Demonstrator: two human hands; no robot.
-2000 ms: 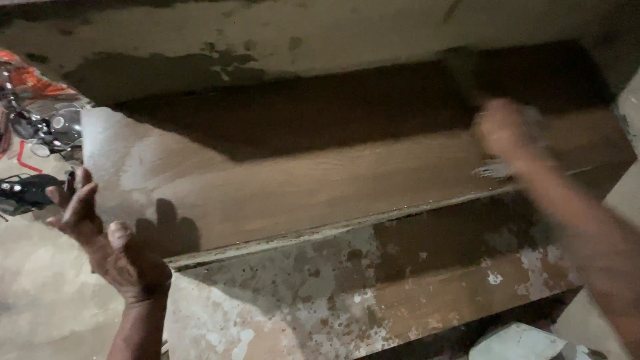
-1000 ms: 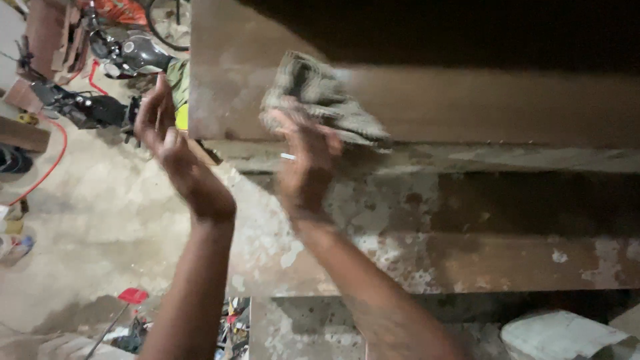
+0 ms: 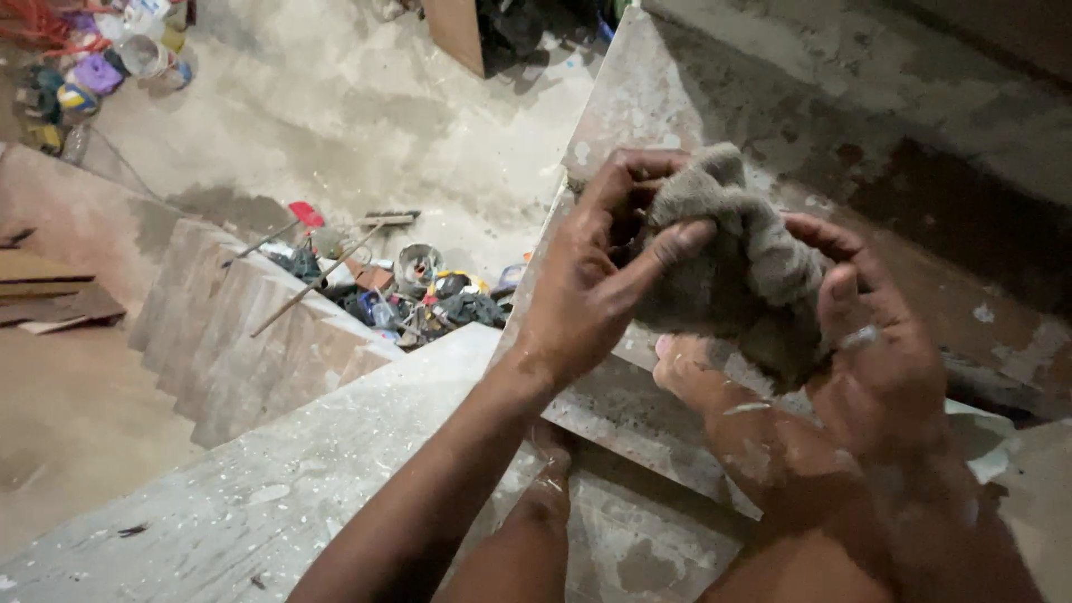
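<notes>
A crumpled, dirty grey cloth (image 3: 729, 260) is held up between my two hands, above a stair step. My left hand (image 3: 607, 260) grips its left side, thumb across the front and fingers curled behind. On the cloth's right side is my right hand (image 3: 879, 343), its fingers bent around the edge, with a pale band or wrap on one finger. Below the cloth, my bare feet stand on the steps; one foot (image 3: 691, 373) shows just under it. The stair tread (image 3: 636, 109) behind is brown with whitish stains.
A speckled pale ledge (image 3: 276, 477) slopes along the stair's left side, with a drop beyond it. Far below on the floor lie a pile of mixed clutter (image 3: 419, 293), a red dustpan (image 3: 306, 213) and a broom (image 3: 389, 219). Another flight of steps (image 3: 243, 335) descends at left.
My right hand was moving over the wooden tread, then had the cloth at its edge. Now both hands hold the cloth, lifted off the tread. The view has turned down and left.
</notes>
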